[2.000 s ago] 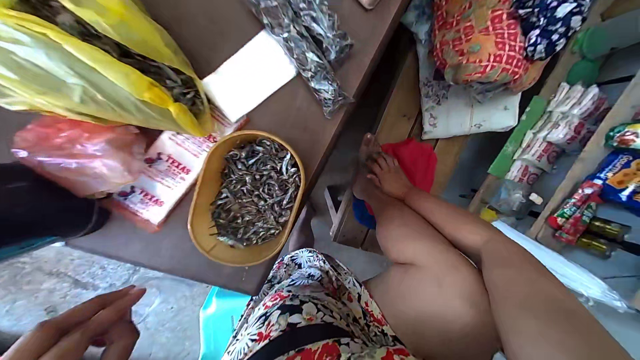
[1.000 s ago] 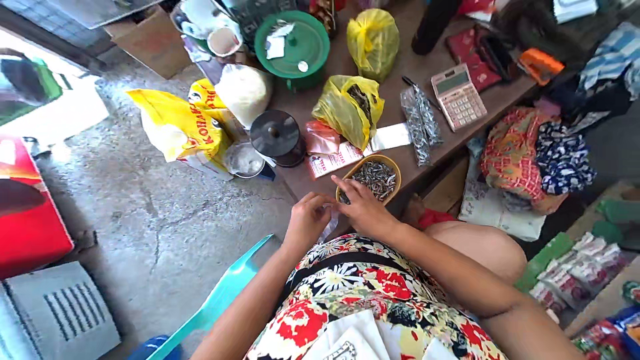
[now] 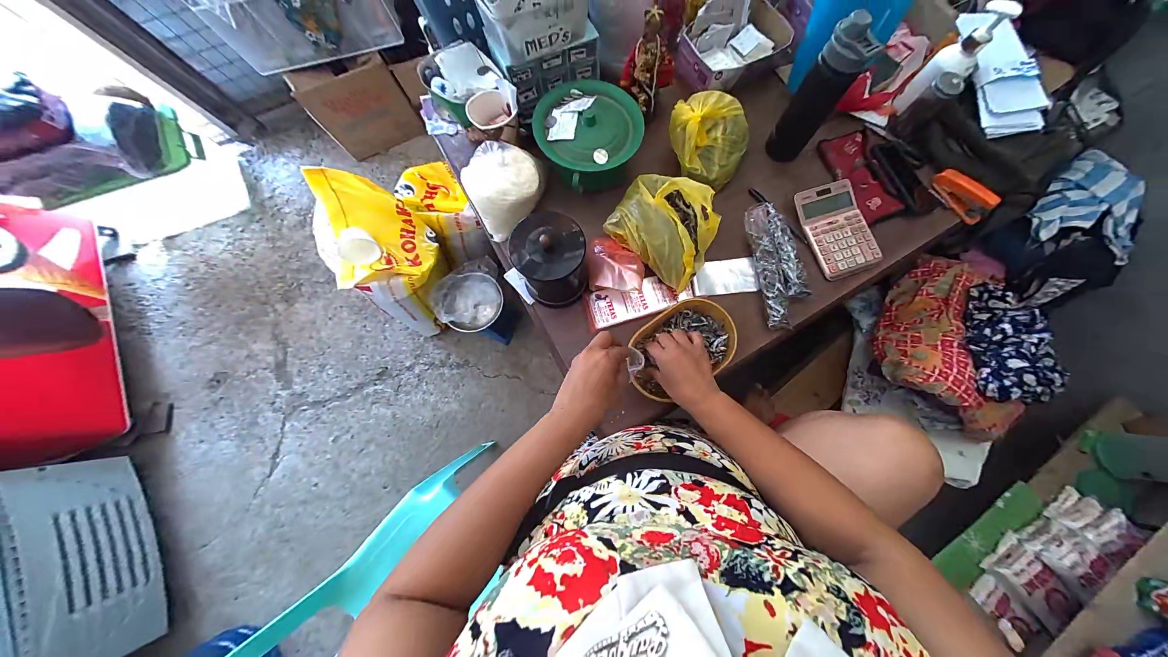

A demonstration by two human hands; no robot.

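A yellow oval tub (image 3: 727,321) of small dried fish (image 3: 716,336) stands at the table's near edge. My right hand (image 3: 680,365) reaches into it, fingers down among the fish; whether it grips any is hidden. Just left of the tub, my left hand (image 3: 593,372) pinches a small clear plastic bag (image 3: 634,359) whose mouth faces the fish. Behind the tub lie a red-and-white printed packet (image 3: 630,305), a pink plastic bag (image 3: 614,265) and an open yellow plastic bag (image 3: 652,224) with dark contents. Filled clear bags (image 3: 774,265) lie to the right.
On the brown table (image 3: 744,196) are a black lidded canister (image 3: 547,258), a green lidded pot (image 3: 602,137), a tied yellow bag (image 3: 709,137), a calculator (image 3: 838,228) and a black bottle (image 3: 817,100). A turquoise plastic chair (image 3: 392,534) is at my left, near yellow sacks (image 3: 374,228).
The view has widened greatly since two seconds ago. My right hand has left my leg and is now in the tub; my left hand has come beside it, holding a small clear bag.
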